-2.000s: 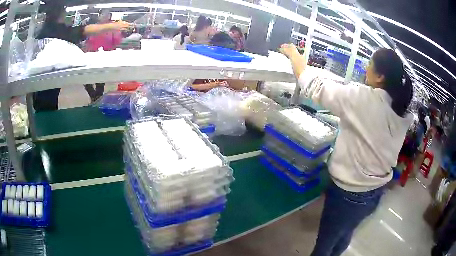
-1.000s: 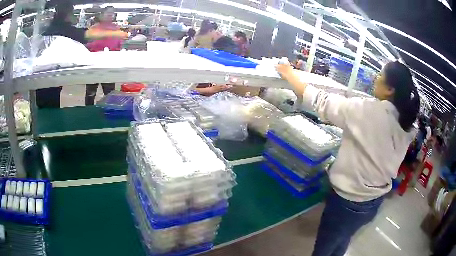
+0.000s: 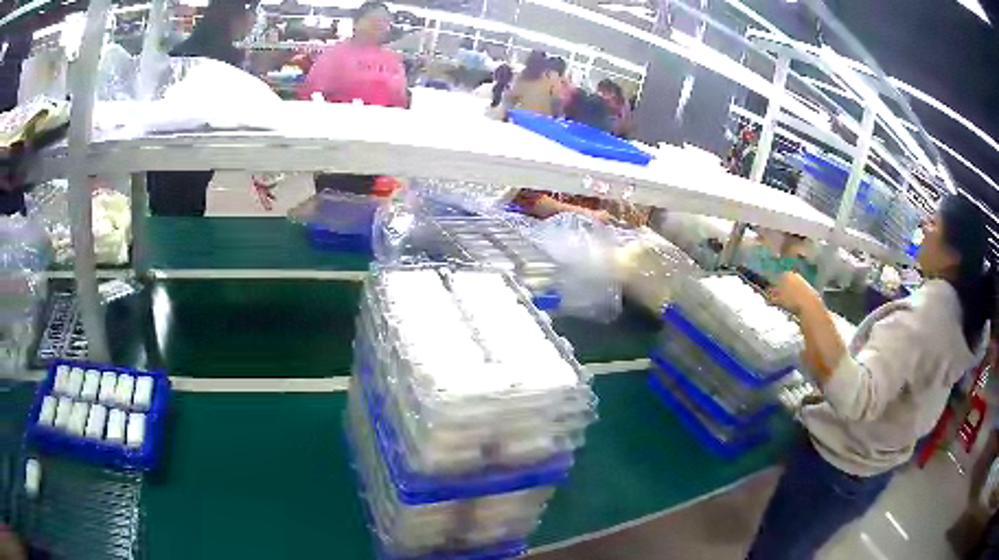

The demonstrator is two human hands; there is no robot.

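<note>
Neither of my hands can be made out. A small dark reddish patch at the lower left edge is too cut off to name. A tall tray stack [image 3: 471, 405] of clear and blue trays stands in front of me, white product units in two rows on top. A second, lower tray stack [image 3: 728, 356] stands to its right. A blue plastic tray [image 3: 99, 416] with two rows of white units is at the left, above a ribbed clear tray [image 3: 82, 509] with one loose white unit [image 3: 32, 477] near it.
A person in a light top [image 3: 887, 372] stands at the right, one hand by the second stack. A white shelf [image 3: 438, 159] with a blue tray [image 3: 581, 137] crosses above the green table [image 3: 247, 470]. Crumpled clear bags [image 3: 581, 263] lie behind the stacks. More people are beyond the shelf.
The view has turned left, so the stacks sit further right in the picture. The person at the right has lowered a hand from the shelf to beside the second stack.
</note>
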